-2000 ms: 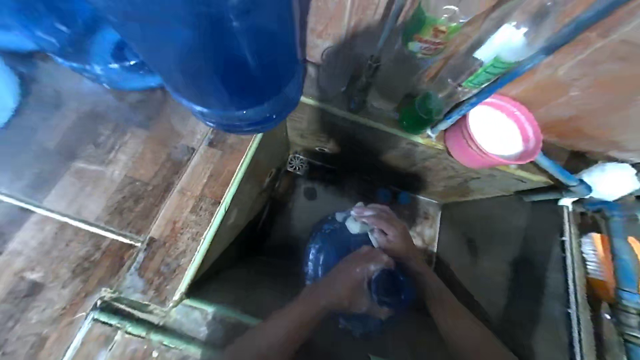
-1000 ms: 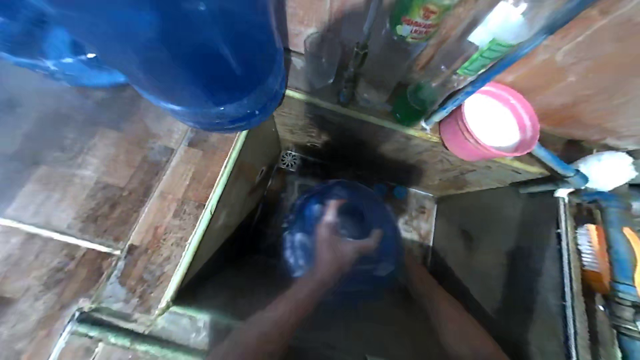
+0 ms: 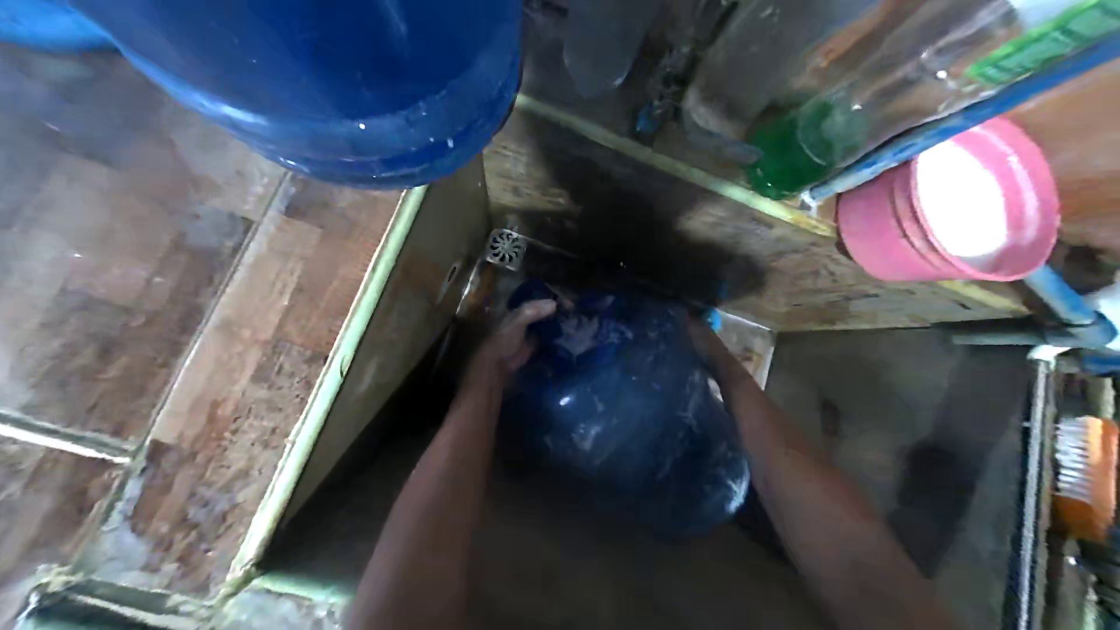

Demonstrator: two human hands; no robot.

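A large blue translucent plastic water jug (image 3: 621, 420) lies tilted in a sunken tiled basin, wet and streaked with what looks like suds. My left hand (image 3: 518, 334) holds its far left part, the thumb and fingers showing at the edge. Along the jug's right side rests my right hand (image 3: 704, 337), mostly hidden in shadow, its fingers out of sight. A round metal drain cover (image 3: 506, 248) lies in the basin's far left corner, beyond my left hand.
Another big blue container (image 3: 350, 96) stands on the tiled ledge (image 3: 236, 350) at upper left. Behind the basin are plastic bottles (image 3: 814, 131) and a pink tub (image 3: 892, 219) with white contents. An orange brush (image 3: 1085, 472) lies far right, beside a blue pipe (image 3: 1063, 302).
The jug has turned in the basin; its round neck, seen earlier near my hands, no longer shows plainly. My hands have moved apart to its two sides.
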